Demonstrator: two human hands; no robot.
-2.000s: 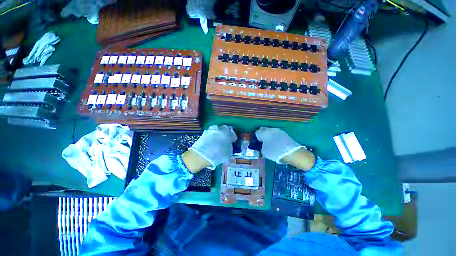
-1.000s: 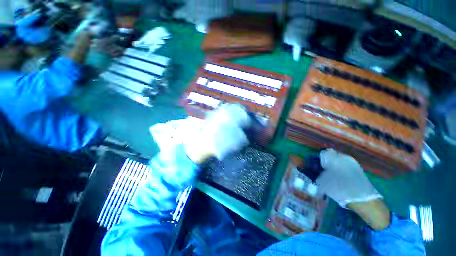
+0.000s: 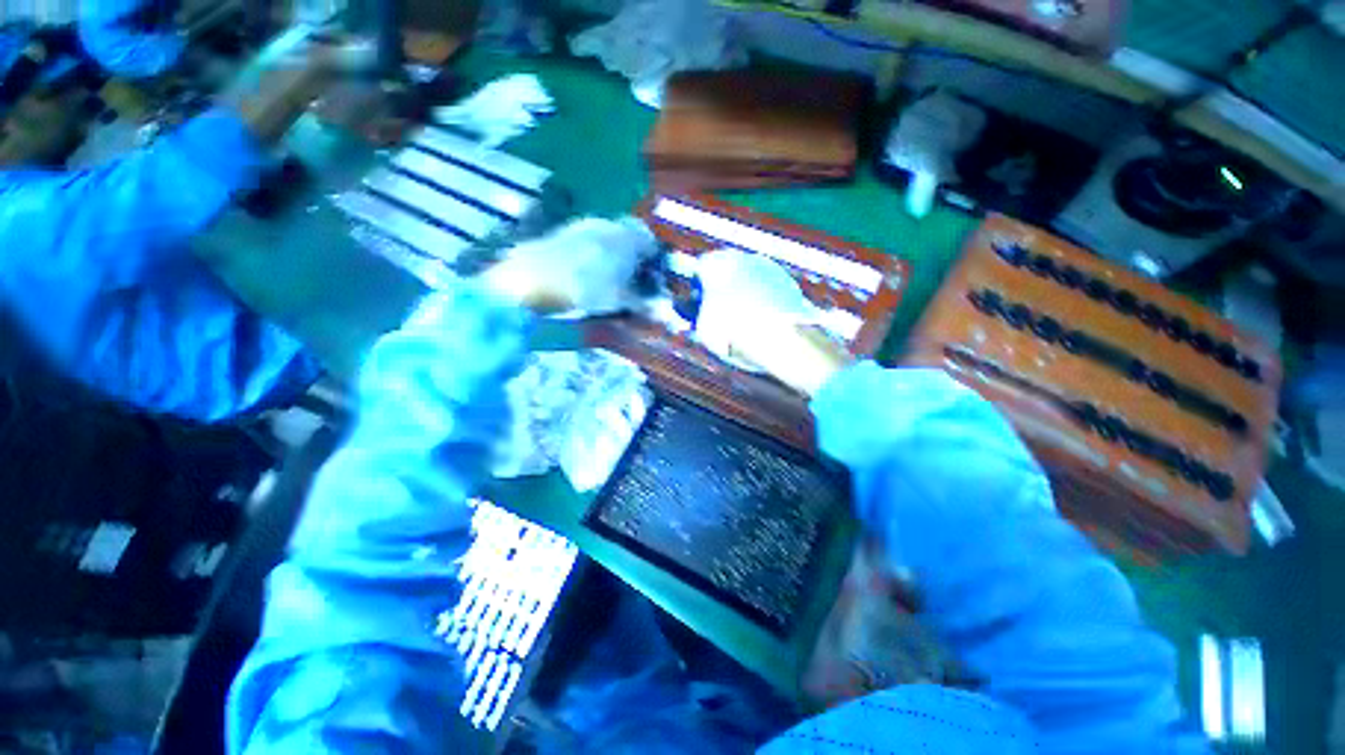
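The red-brown left-hand tray (image 3: 890, 303) lies under and behind my hands, with rows of white-faced pieces (image 3: 767, 244). My left hand (image 3: 575, 266), white-gloved, is at its left edge. My right hand (image 3: 755, 313), also gloved, reaches over it from the right. The fingertips of both hands are close together, with small dark and silver bits between them. Blur hides whether either hand grips a piece. The orange-brown jig (image 3: 870, 627) is near my body, blurred and partly covered by my right sleeve.
The screw tray (image 3: 708, 509) lies below my hands, beside a crumpled white cloth (image 3: 568, 413). The right-hand bakelite stack (image 3: 1092, 384) holds rows of black parts. Striped silver-white rows (image 3: 509, 605) are at the bench edge. Ribbed aluminium strips (image 3: 443, 199) and another blue-sleeved person (image 3: 133, 288) are at left.
The view has swung left. My right hand has left the jig and moved to the left-hand tray. My left hand has gone from the jig to that tray's left edge.
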